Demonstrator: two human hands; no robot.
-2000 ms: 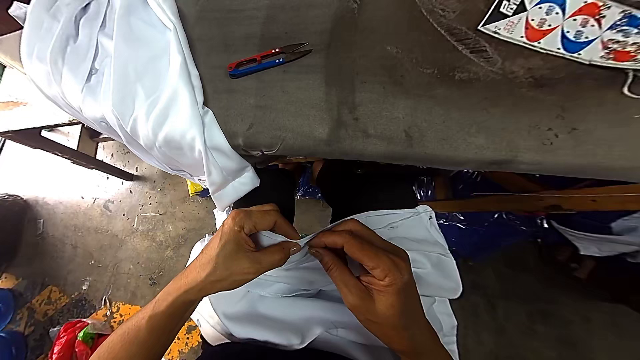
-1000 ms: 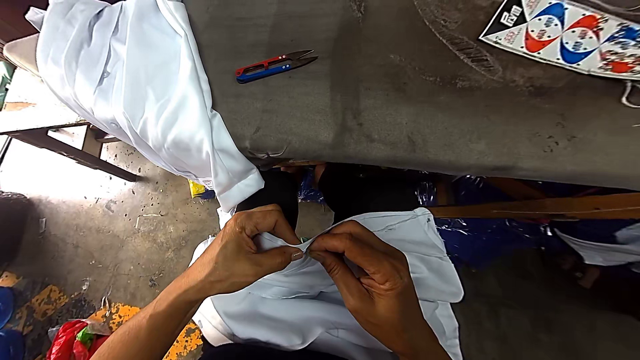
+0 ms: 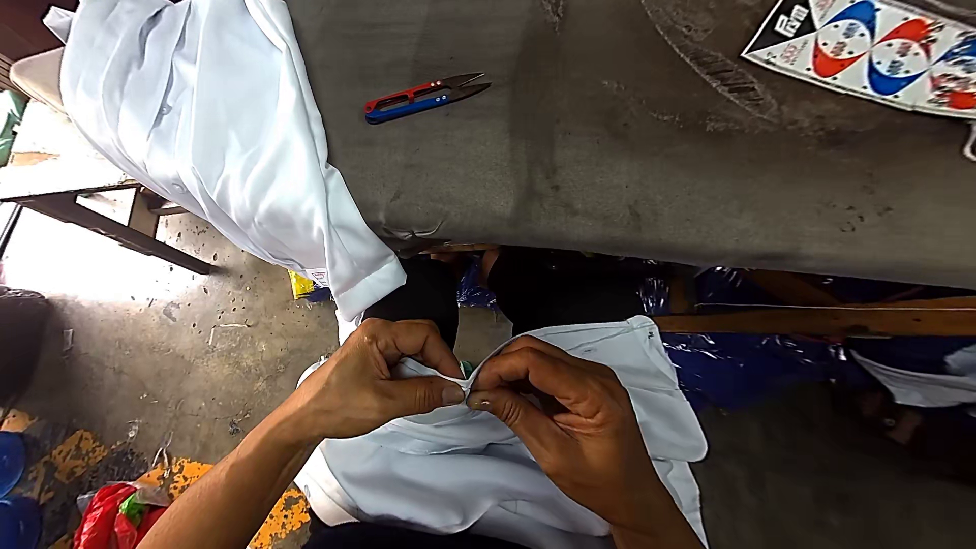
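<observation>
A white garment [image 3: 488,473] lies across my lap. My left hand [image 3: 381,381] pinches an edge of its cloth between thumb and fingers. Close beside it, almost touching, my right hand [image 3: 564,412] grips the same edge; whether it also holds something small cannot be told. Thread snips [image 3: 427,97] with one red and one blue handle lie on the grey cloth-covered table above my hands. Another white garment [image 3: 221,145], with buttons, hangs over the table's left end, its sleeve reaching down near my left hand.
The grey table [image 3: 595,175] spans the top of the view. A printed Prym card [image 3: 877,53] lies at its upper right. A wooden bar [image 3: 808,320] runs below on the right, with blue plastic sheeting [image 3: 732,374] under it. Red plastic [image 3: 114,515] is on the floor, lower left.
</observation>
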